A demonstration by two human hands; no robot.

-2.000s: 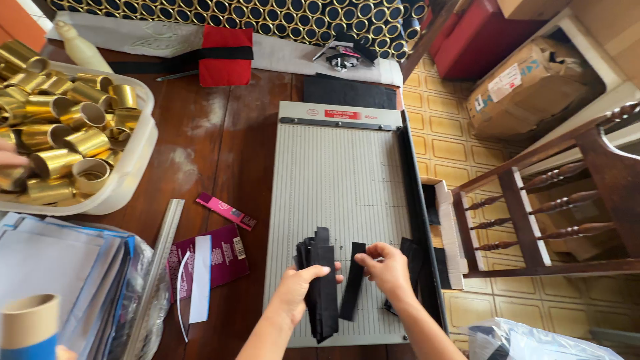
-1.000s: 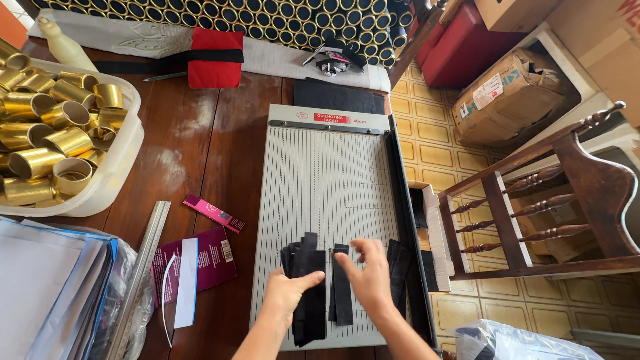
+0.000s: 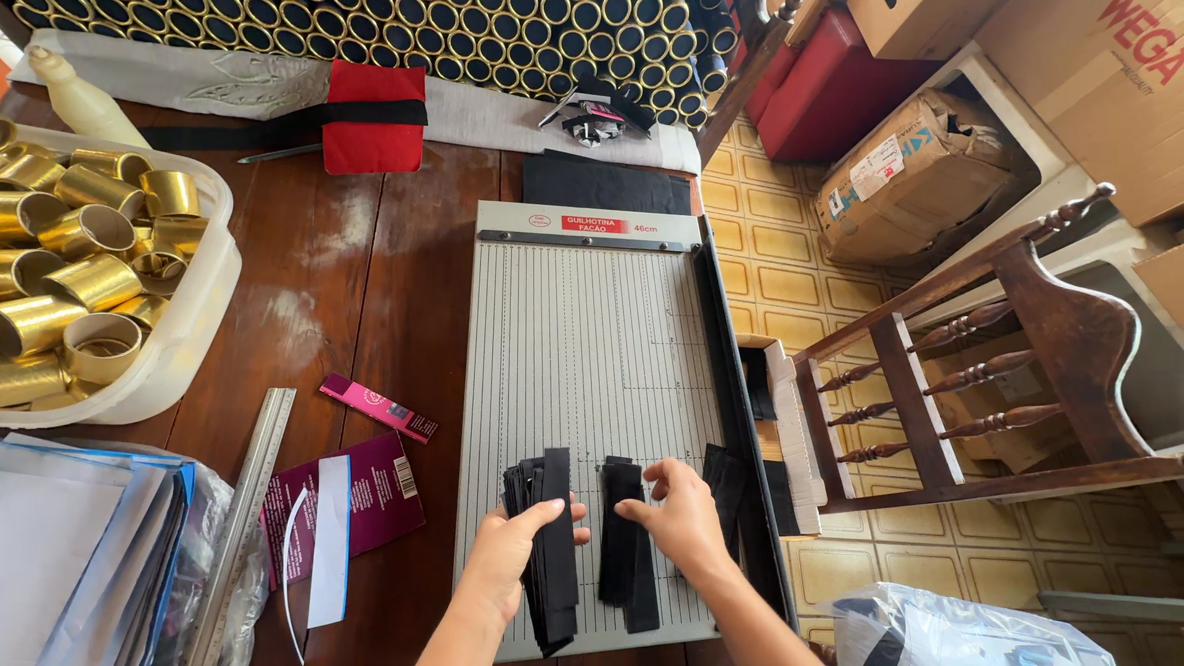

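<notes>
My left hand [image 3: 518,546] grips a thick bundle of black strips [image 3: 555,555] above the lower part of a grey guillotine paper cutter [image 3: 564,351]. Just right of it, a small pile of black strips [image 3: 622,546] lies on the cutter's ruled board. Over the right edge of that pile is my right hand [image 3: 680,509], thumb and fingers apart, with its thumb near the strips; whether it touches them I cannot tell. More black strips [image 3: 726,490] lie beside the cutter's right edge, partly behind my right hand.
To the left are a tub [image 3: 217,277] of gold tubes, a metal ruler [image 3: 245,518], purple card packaging [image 3: 370,499] and a stack of sheets [image 3: 83,546]. Black cloth [image 3: 606,183] lies behind the cutter. A box [image 3: 805,444] and a wooden chair [image 3: 962,370] stand at the right.
Two seconds ago my right hand held a black strip; now strips lie on the board beside the bundle and the fingers are apart. My left hand has kept its hold on the bundle.
</notes>
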